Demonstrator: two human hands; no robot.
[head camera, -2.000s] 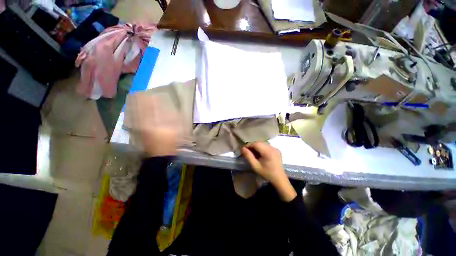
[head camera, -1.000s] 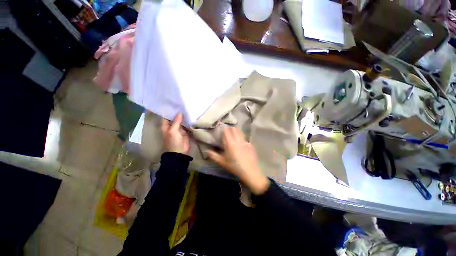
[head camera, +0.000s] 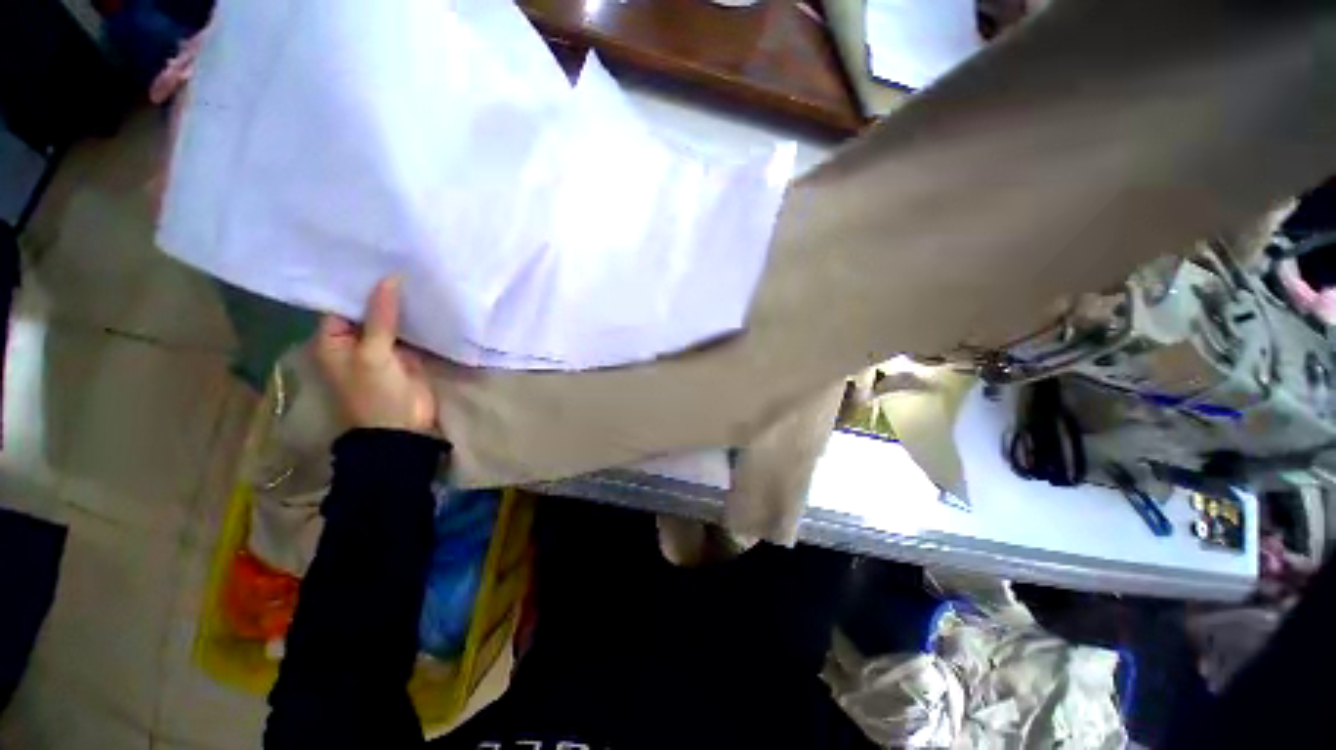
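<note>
My left hand (head camera: 384, 378) grips the lower left edge of the white paper pattern (head camera: 484, 191), thumb on top, with beige cloth against it. The beige cloth panel (head camera: 938, 249) runs from beside my left hand under the paper's lower edge and rises to the upper right, close to the camera, covering part of the sewing machine. A flap of it hangs over the table's front edge. My right hand is not visible; a dark sleeve shows at the lower right edge.
The sewing machine (head camera: 1172, 330) stands at the right, with a small beige piece (head camera: 926, 428) near its needle area. Black-handled shears (head camera: 1043, 437), blue snips (head camera: 1143, 503) and small parts (head camera: 1215, 519) lie right. Below are a yellow crate (head camera: 230, 586) and a cloth-filled basket (head camera: 1011, 681).
The beige cloth has been spread and raised towards the upper right. The paper has moved left and lies flatter. My right hand has left the middle of the cloth and gone out of sight.
</note>
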